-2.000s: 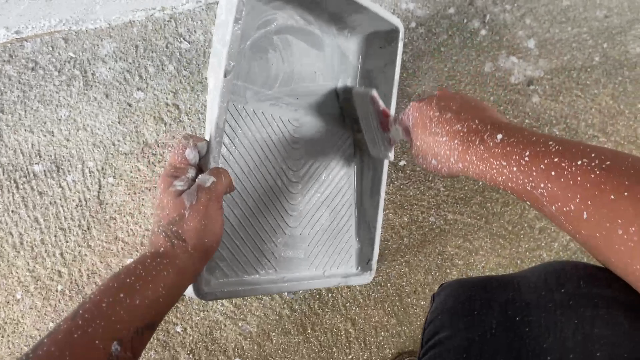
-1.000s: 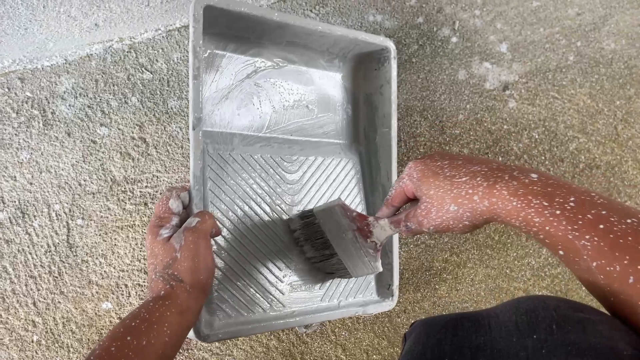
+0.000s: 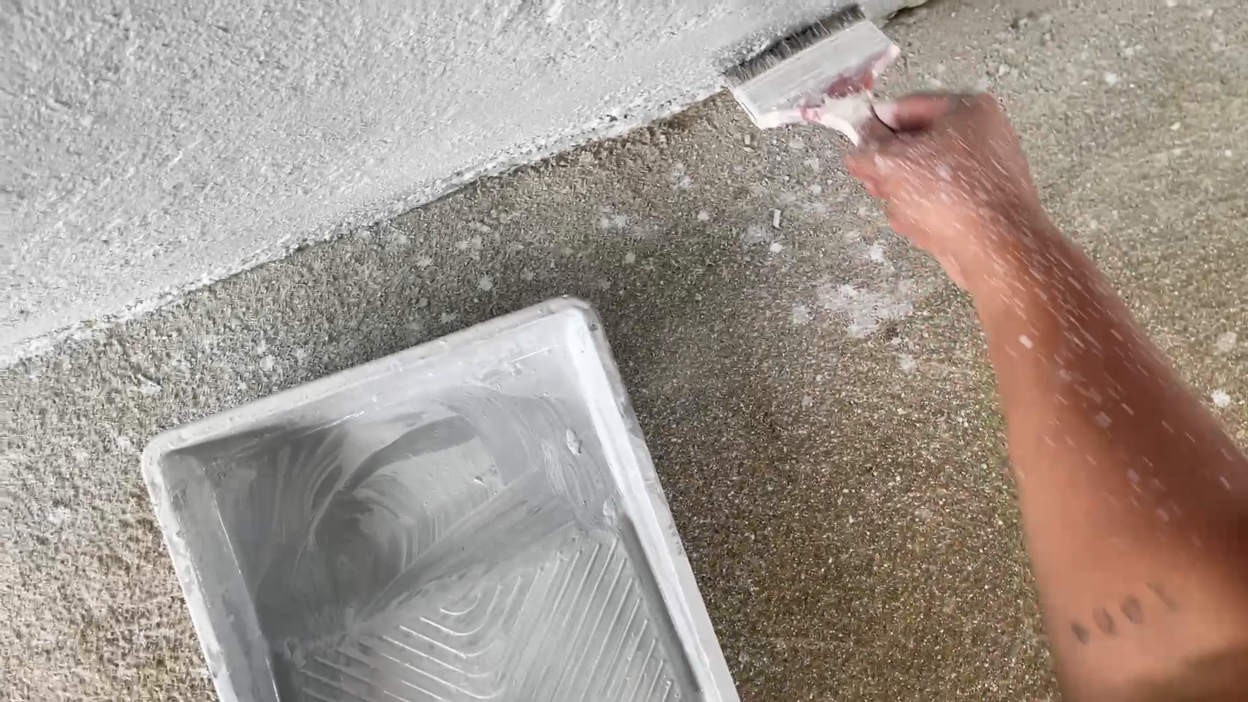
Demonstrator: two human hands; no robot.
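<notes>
My right hand point(image 3: 946, 175), spattered with white paint, grips the handle of a wide paintbrush point(image 3: 814, 73). The brush's dark bristles touch the lower edge of a white-coated rough wall point(image 3: 370, 117), at the top of the view. Below and to the left, a paint tray point(image 3: 643, 463) lies tilted in view, its ribbed slope and well smeared with wet whitish paint. The tray's near end is cut off by the bottom of the frame. My left hand is out of view.
Rough, speckled ground point(image 3: 829, 487) surrounds the tray and bears white paint drips point(image 3: 863, 304). The wall's base runs diagonally from the left edge up to the top right.
The brush in my right hand has moved from the tray's ribbed slope to the wall's base. My left hand, earlier at the tray's left rim, has left the view, which has shifted.
</notes>
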